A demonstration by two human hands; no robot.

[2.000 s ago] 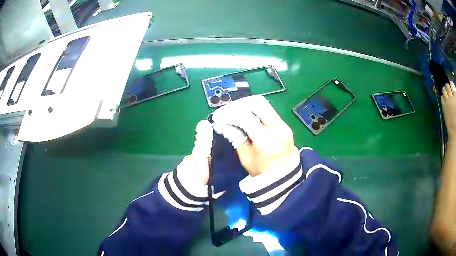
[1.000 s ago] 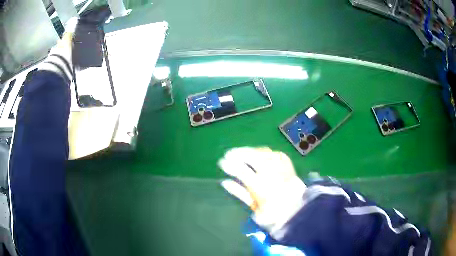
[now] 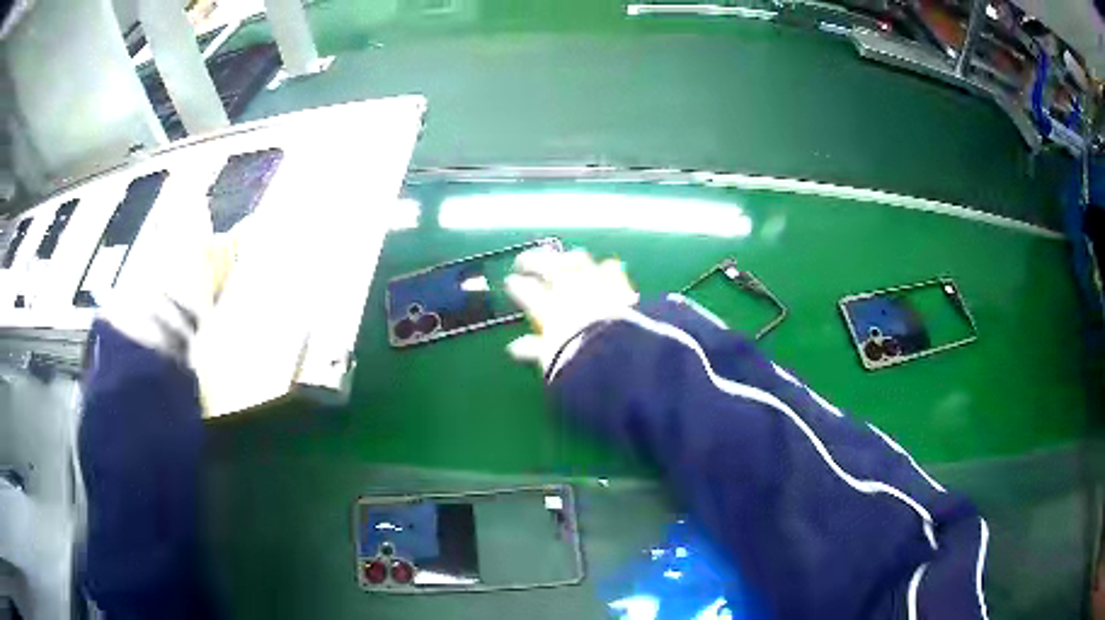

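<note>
My right hand [image 3: 567,297], with white-covered fingers, is over the right end of a phone frame [image 3: 454,297] on the glossy green belt. Its fingers and thumb are at the frame's opposite long edges; whether they grip is unclear. My left hand [image 3: 182,285] is blurred over the white fixture plate [image 3: 345,182], just below a dark phone unit [image 3: 245,188]; whether it holds anything is unclear. Another phone frame [image 3: 418,545] lies flat on the duller green strip nearest me, camera rings at lower left. Crumpled glossy blue film [image 3: 679,575] lies beside it, partly under my right sleeve.
More frames lie on the belt at right: one [image 3: 776,317] partly hidden by my right sleeve, and one [image 3: 906,322] farther right. More dark units [image 3: 127,224] sit in the fixture at left. Metal supports [image 3: 182,73] stand behind it. Cables [image 3: 1042,97] and equipment are at upper right.
My left hand has come down from the plate's far edge; the dark frame it held is no longer raised. My right hand has reached forward to a belt frame. A frame now lies on the near strip.
</note>
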